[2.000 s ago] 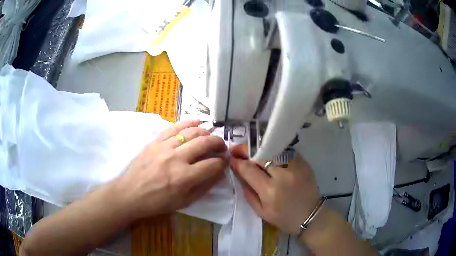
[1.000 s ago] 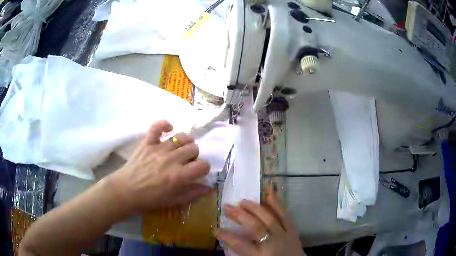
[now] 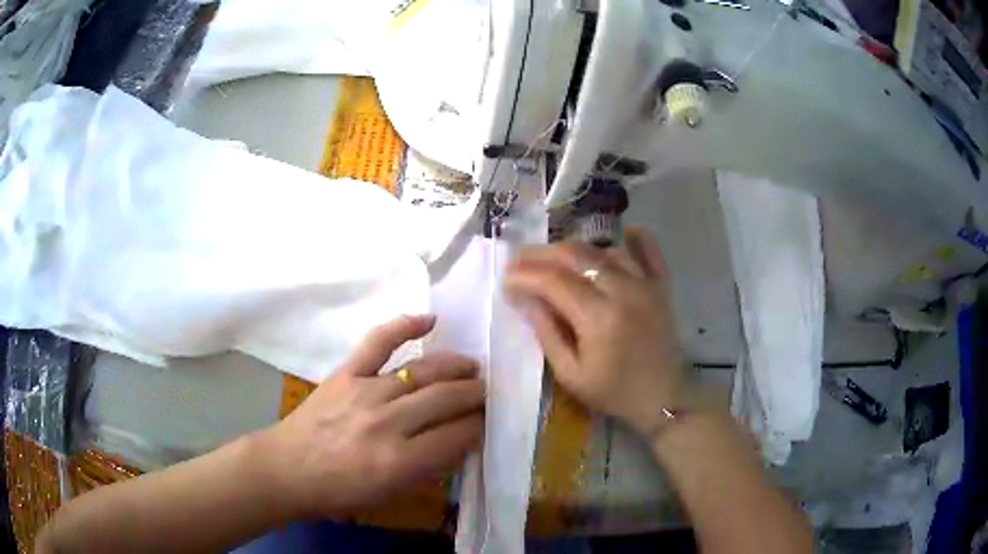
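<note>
A narrow white band (image 3: 509,400) runs from the presser foot (image 3: 494,222) down toward me. A wide white garment panel (image 3: 249,254) spreads to the left of the needle, its edge beside the band. My left hand (image 3: 379,433) lies flat on the cloth left of the band, fingertips at the band's left edge. My right hand (image 3: 596,325), slightly blurred, rests its fingertips on the band just below the presser foot. Whether either hand pinches the cloth cannot be told.
The off-white machine head (image 3: 542,87) and arm reach across the top right. A stack of folded white strips (image 3: 782,314) lies right of the needle. Snips (image 3: 859,400) lie beyond it. Loose white cloth (image 3: 282,38) is behind left. Yellow-orange printed tape (image 3: 363,135) covers part of the table.
My right hand has moved from the near end of the band up to the presser foot. My left hand has shifted slightly right and nearer me. The band now lies straighter.
</note>
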